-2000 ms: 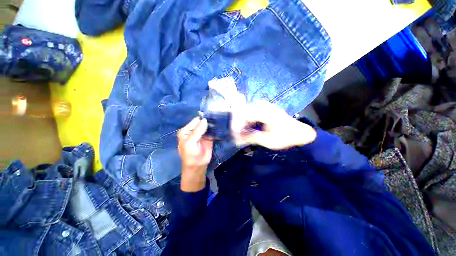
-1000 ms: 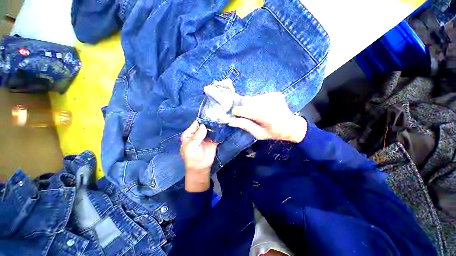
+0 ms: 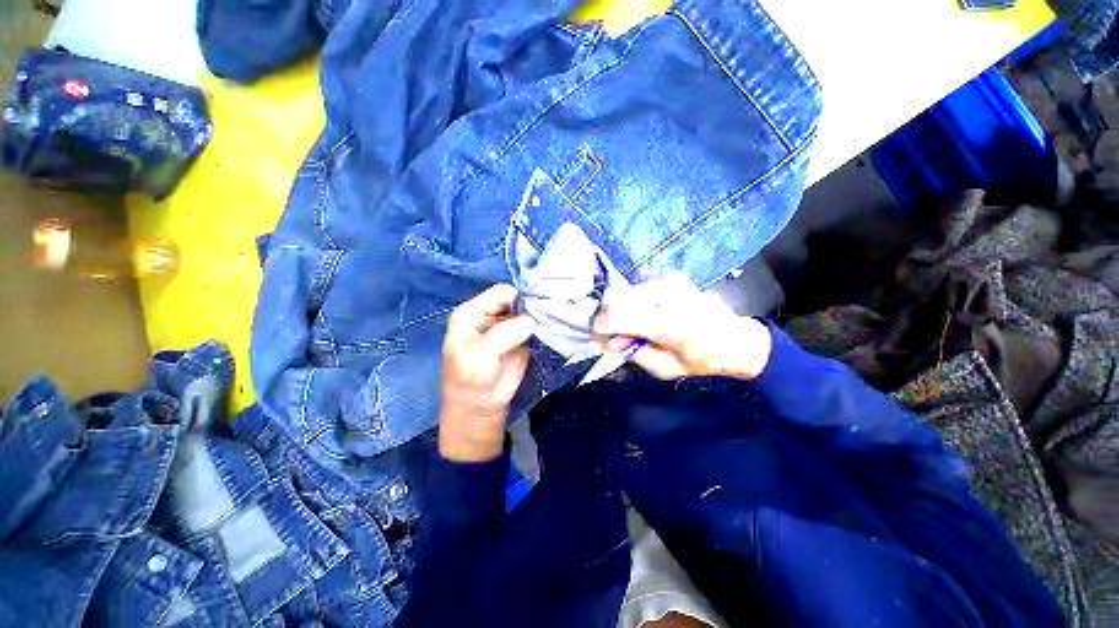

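A blue denim jacket (image 3: 491, 184) lies across the table and over its near edge. My left hand (image 3: 482, 362) pinches the left edge of a cuff (image 3: 567, 276), whose pale inside faces up. My right hand (image 3: 687, 329) is at the cuff's right side, its fingers closed on the fabric edge. Small pointed thread snips (image 3: 604, 366) show under the right fingers, blades toward the lower left; their grip is mostly hidden. A welt pocket (image 3: 582, 174) shows on the jacket just above the cuff.
A patterned dark pouch (image 3: 108, 120) lies at the table's far left. A pile of denim jackets (image 3: 246, 515) is at lower left. Dark tweed garments (image 3: 982, 429) are heaped at right, below a shiny blue object (image 3: 969, 137). The yellow and white tabletop (image 3: 227, 184) shows around the jacket.
The cuff has been opened wider, with more of its pale inside showing. My right hand has moved slightly down, and the snips' blades now show below it.
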